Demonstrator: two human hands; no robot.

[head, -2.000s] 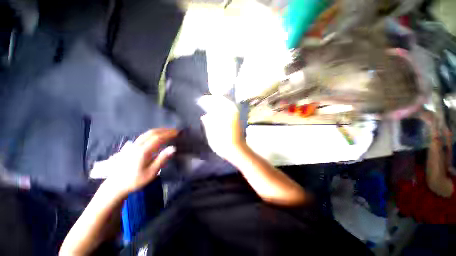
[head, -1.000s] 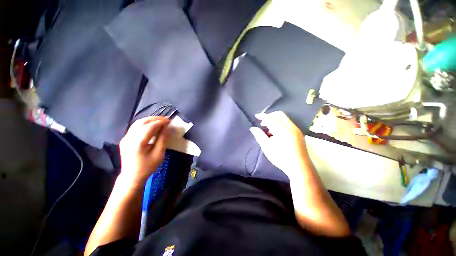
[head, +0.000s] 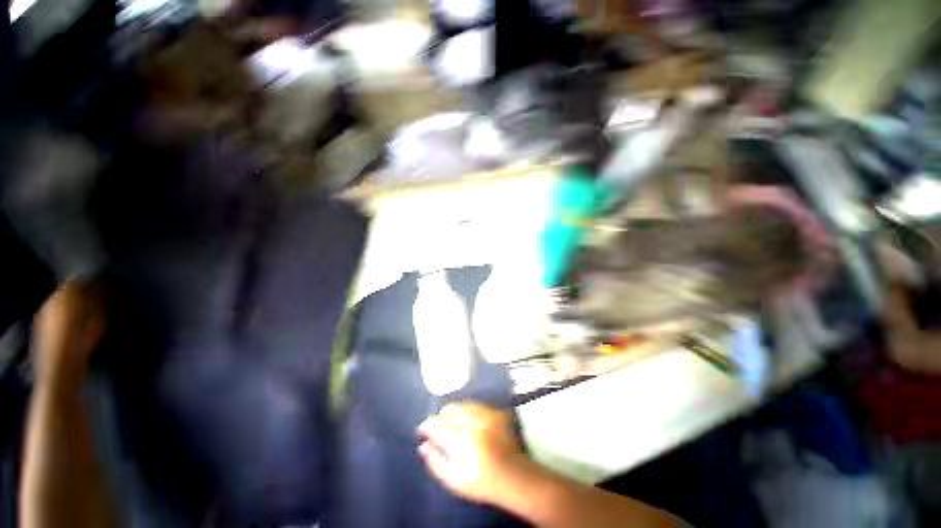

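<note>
The picture is badly blurred. Dark cloth panels cover the left and middle of the view. My right hand is at the lower middle, on or just above dark cloth beside the sewing machine head, which is whitened by glare. Its fingers are bent; whether they grip the cloth cannot be told. My left hand is at the far left edge, small and blurred, against dark cloth; its fingers are not clear.
A teal holder stands behind the machine head. The white table runs to the right, with a pale blue scrap at its edge. A person in red is at the right edge. Blurred items fill the background.
The view has swung up, showing more background. My left hand has moved from the white piece at the middle to the far left. My right hand is now close below the machine head.
</note>
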